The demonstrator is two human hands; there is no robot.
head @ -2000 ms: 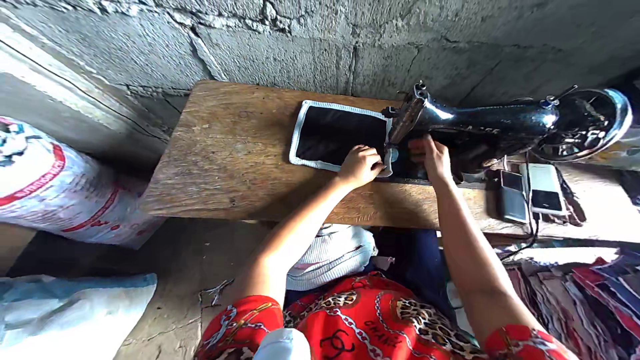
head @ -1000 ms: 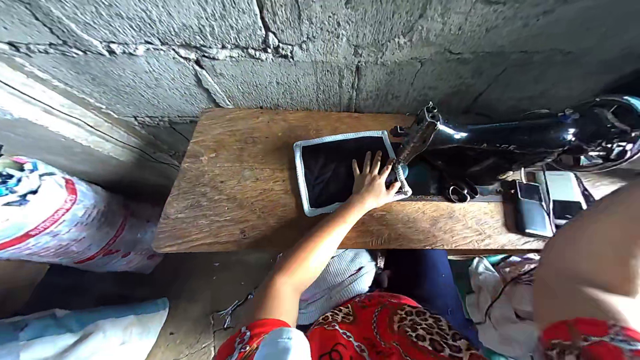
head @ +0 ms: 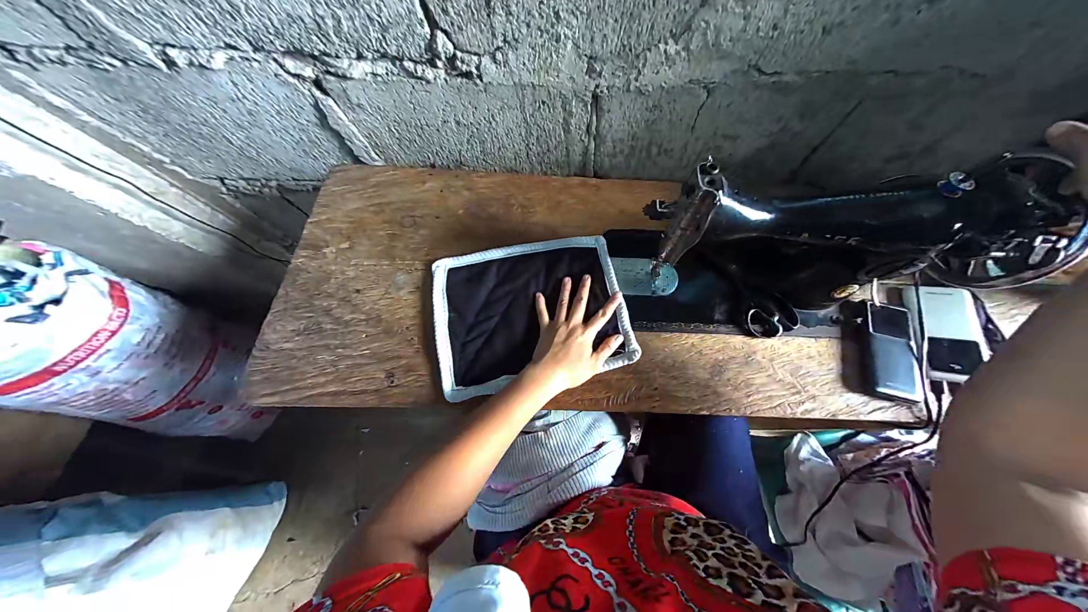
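A dark cloth panel with a light binding round its edges (head: 493, 314) lies flat on the wooden table, just left of the sewing machine's needle plate. My left hand (head: 578, 336) rests palm down on its right part, fingers spread. The black sewing machine (head: 816, 212) stands at the right, its needle area beside the cloth's right edge. My right hand (head: 1073, 153) is at the far right edge of the view, at the machine's handwheel (head: 1041, 221); only part of it shows, so its grip is unclear. Scissors (head: 769, 319) lie on the machine's bed.
Two phone-like devices (head: 892, 353) (head: 948, 323) with cables sit at the table's right end. The concrete block wall (head: 510, 110) runs behind the table (head: 357, 255). Printed sacks (head: 161, 340) stand at the left, and fabric (head: 850, 493) is heaped below the table at the right.
My right hand was beside the needle area two seconds ago and is now at the handwheel. The cloth has moved left, away from the needle, with my left hand on it.
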